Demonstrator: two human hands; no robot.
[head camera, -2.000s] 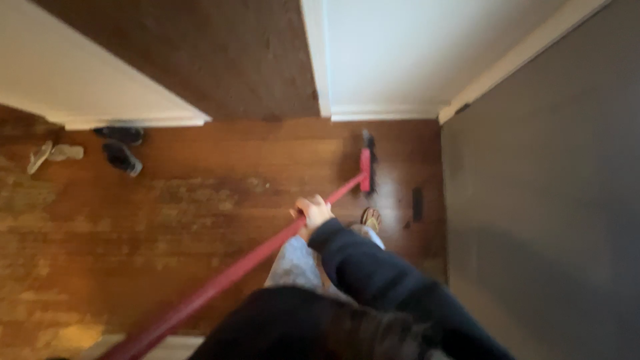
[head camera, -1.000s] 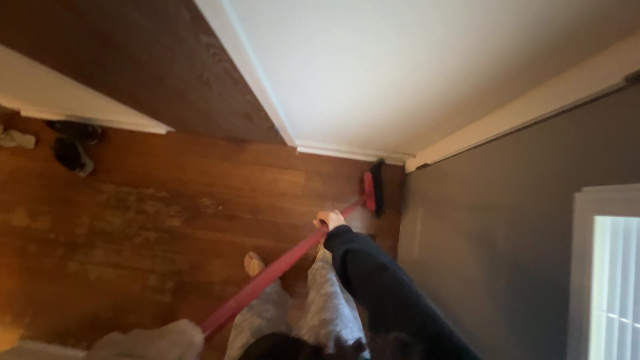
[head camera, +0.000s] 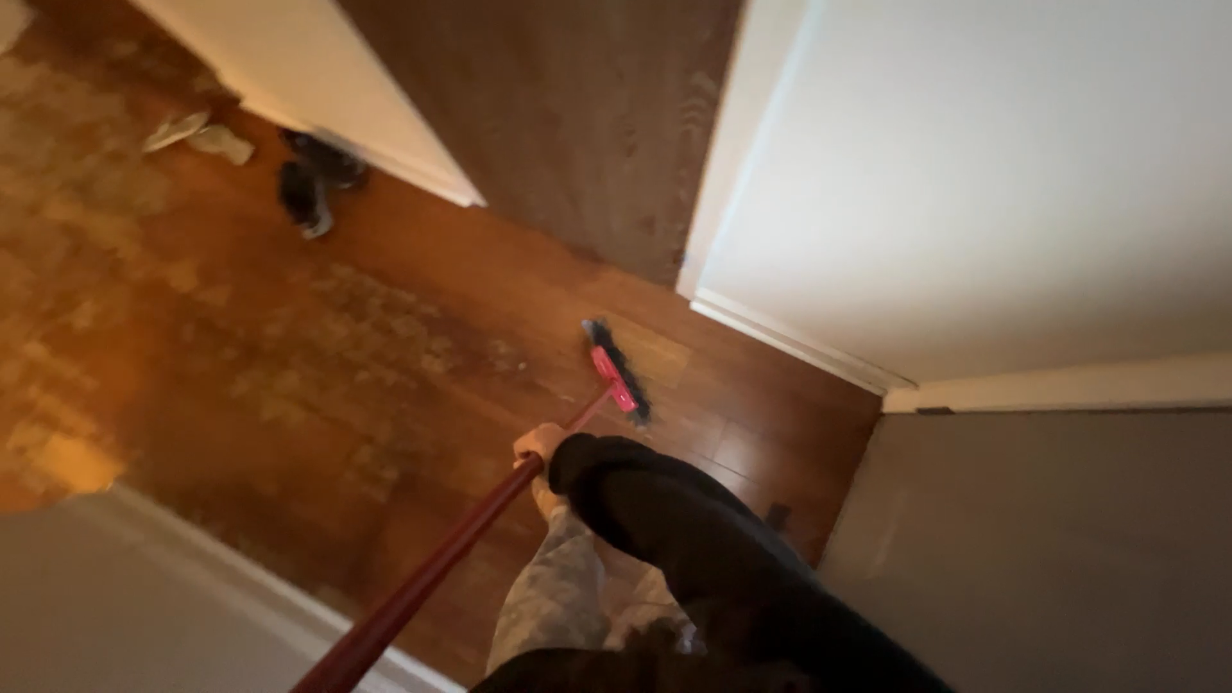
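My right hand (head camera: 541, 445), in a dark sleeve, is closed around the lower part of a red broom handle (head camera: 423, 585). The handle runs from the bottom left of the view up to the broom head (head camera: 619, 375), which is red with dark bristles. That head rests on the wooden floor (head camera: 462, 404), a little beyond my right hand and away from the walls. Pale specks lie on the boards left of the bristles. My left hand is out of view, as is the upper end of the handle.
Dark shoes (head camera: 306, 197) and a light pair of footwear (head camera: 221, 142) lie by the left wall. A brown wooden door (head camera: 568, 125), a white wall (head camera: 982, 192) with a baseboard (head camera: 789, 345) and a grey door (head camera: 1039, 539) bound the floor. A small dark object (head camera: 778, 517) lies near the grey door.
The broom head was at the corner by the white baseboard one second ago and is now farther left, out on the floor. A hand seen at the lower left then has left the view, which has turned.
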